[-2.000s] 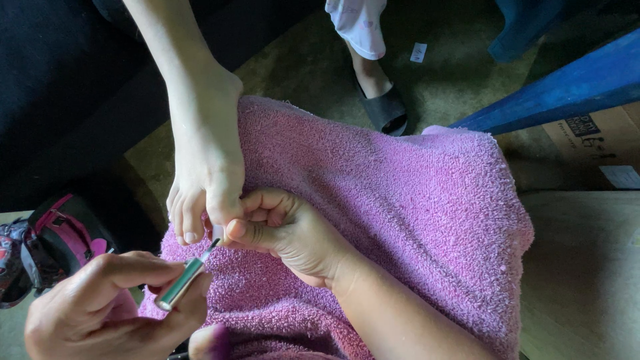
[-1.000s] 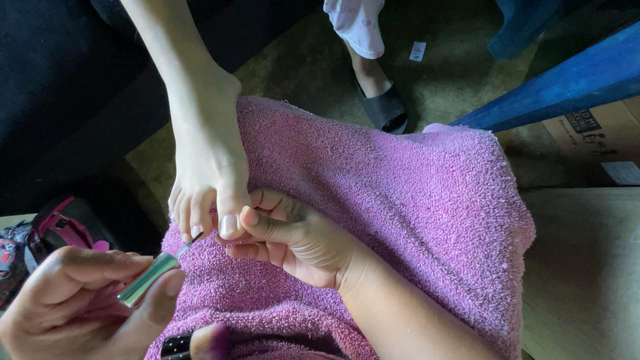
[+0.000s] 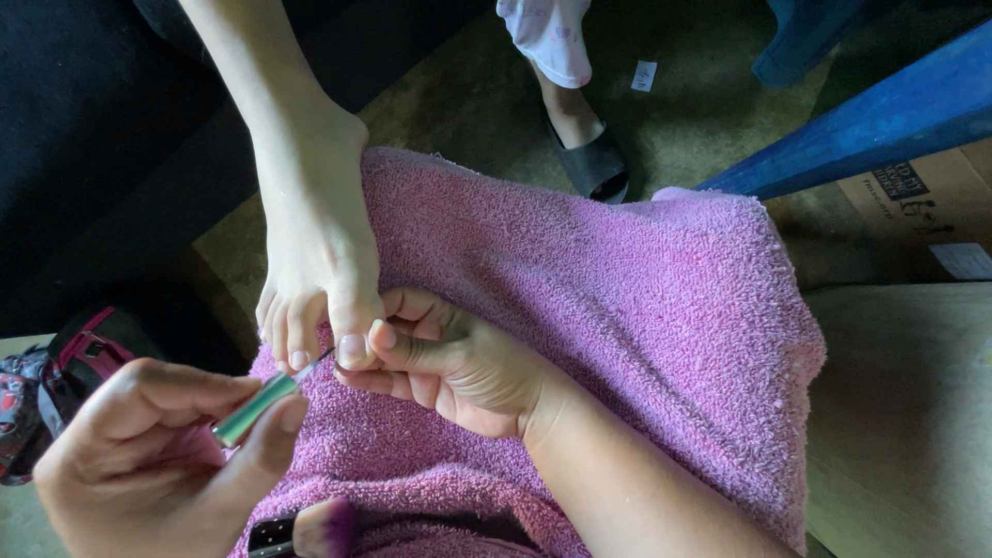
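Observation:
Between the thumb and fingers of my left hand (image 3: 170, 449) is the shiny green handle of a small fine-tipped brush (image 3: 260, 407). Its dark tip lies at the big toe of another person's bare foot (image 3: 314, 225), beside the toenail. My right hand (image 3: 457, 360) holds that big toe (image 3: 355, 329) from the side, thumb at the nail's edge and fingers behind and under it. The foot rests over a pink terry towel (image 3: 589, 302). Near the towel's lower edge lies a soft brush with purple-tipped bristles (image 3: 325, 527) and a dotted black handle.
A patterned bag with pink trim (image 3: 85, 356) is at the left. Beyond the towel are a person's foot in a black slide sandal (image 3: 589, 159), a blue beam (image 3: 868, 116), a printed cardboard box (image 3: 938, 194) and a paper scrap (image 3: 644, 76) on the floor.
The green-handled brush was farther left and clear of the big toe one second ago; its tip is now beside the big toenail. My right hand stays at the big toe.

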